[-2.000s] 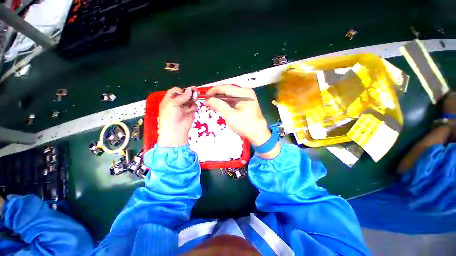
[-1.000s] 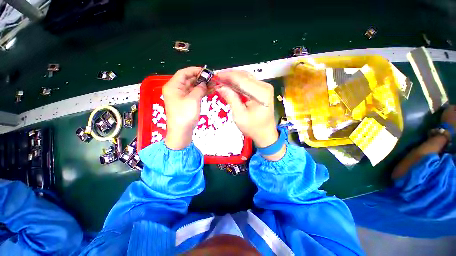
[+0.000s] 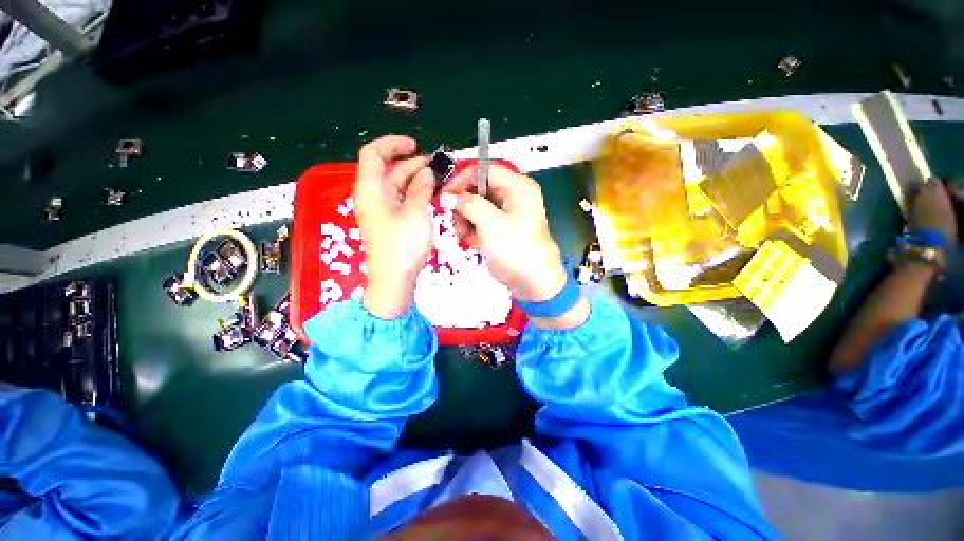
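Observation:
My left hand is above the left part of the red tray, with a small dark electronic assembly at its fingertips. My right hand wears a blue wrist strap and holds grey tweezers, whose shaft stands up past the tray's far edge. The right fingertips are just above the tray, close to the assembly; the tweezer tips are hidden or too small to tell. Many tiny white pieces lie loose in the red tray.
Assemblies lie around and in a pale yellow ring at left. A yellow tray with sheets stands at right. A pale rail crosses behind, with spaced assemblies beyond. A dark tray is far left. A neighbour's hand touches a striped strip.
The tweezers have swung from lying slanted across my right hand to pointing away from me. My right hand has moved slightly left. The neighbour's hand at right has moved up onto the strip.

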